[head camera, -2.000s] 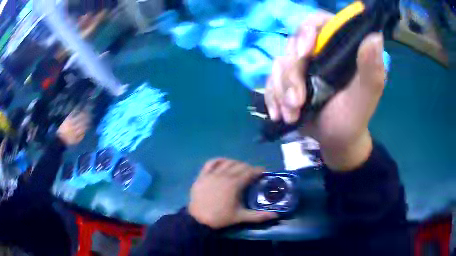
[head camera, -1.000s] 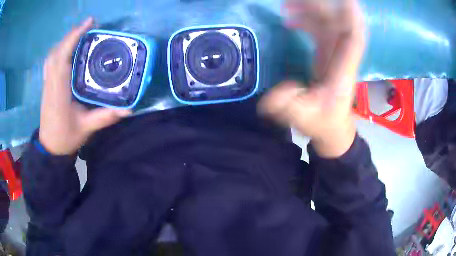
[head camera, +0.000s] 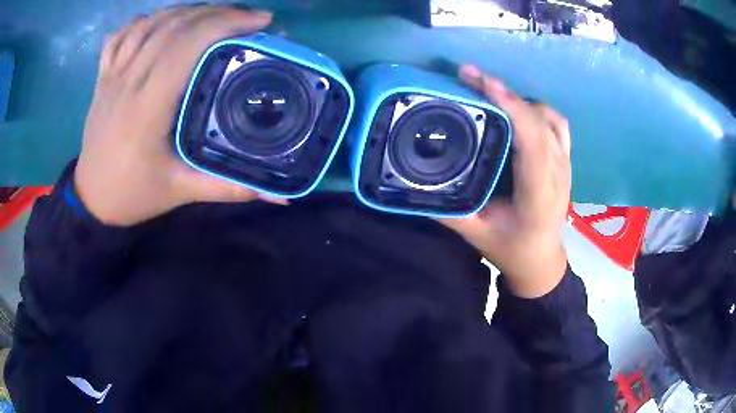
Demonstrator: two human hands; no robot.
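Observation:
My left hand (head camera: 141, 121) grips a light-blue speaker unit (head camera: 266, 113) from its left side, fingers over the top and thumb below. My right hand (head camera: 529, 185) grips a second blue speaker unit (head camera: 432, 149) from its right side. Both units have their open dark faces towards me, each showing a round black driver in a silvery square frame. The units are side by side and tilted towards each other at the bench edge, nearly touching. Whether their bases rest on the mat is hidden.
The green-teal mat (head camera: 621, 121) lies behind the units. A white and dark device (head camera: 520, 18), partly cut off, is at the top edge. Red stools (head camera: 617, 234) show below the bench, with a person's dark sleeve (head camera: 686, 298) at the right.
The electric screwdriver is out of view. My right hand, blurred and apart from the units one second ago, now grips the right one. Both units have moved right in view, and the left one appears closer.

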